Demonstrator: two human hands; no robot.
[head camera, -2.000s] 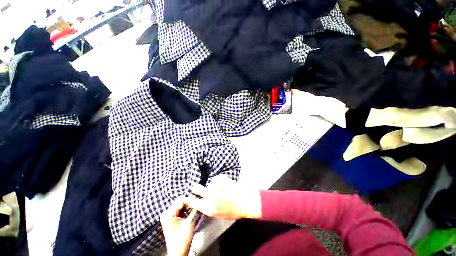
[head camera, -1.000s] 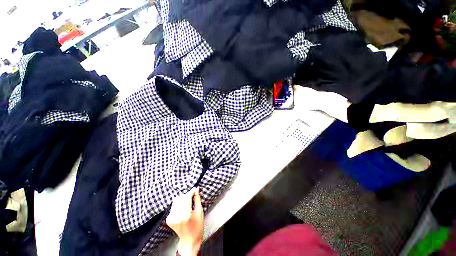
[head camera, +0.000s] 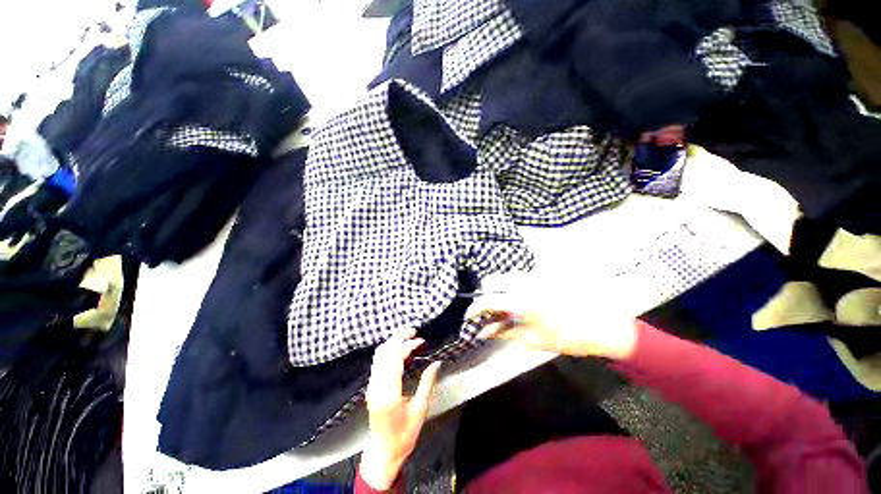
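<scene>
A padded garment (head camera: 386, 232) in small black-and-white check and dark navy lies in front of me, its round dark opening at the top. My left hand (head camera: 398, 400) is at its near edge, with the thumb and fingers on either side of the narrow checked edge strip. My right hand (head camera: 541, 330) pinches the same edge further right, just below a dark gap in the checked side. The fingertips partly hide the edge. I cannot tell whether either hand also holds a small tool.
A large navy and checked garment heap (head camera: 599, 68) lies behind, with a smartphone (head camera: 659, 166) beside it. A printed sheet (head camera: 676, 259) lies at right. Cream pieces (head camera: 794, 307) are over a blue bin (head camera: 763, 333). Another dark heap (head camera: 184, 145) and a striped bundle (head camera: 58, 415) are at left.
My right hand, out of view one second ago, is back at the garment edge. The near part of the garment is opened out, showing more navy. The view has shifted, so things appear further right or higher.
</scene>
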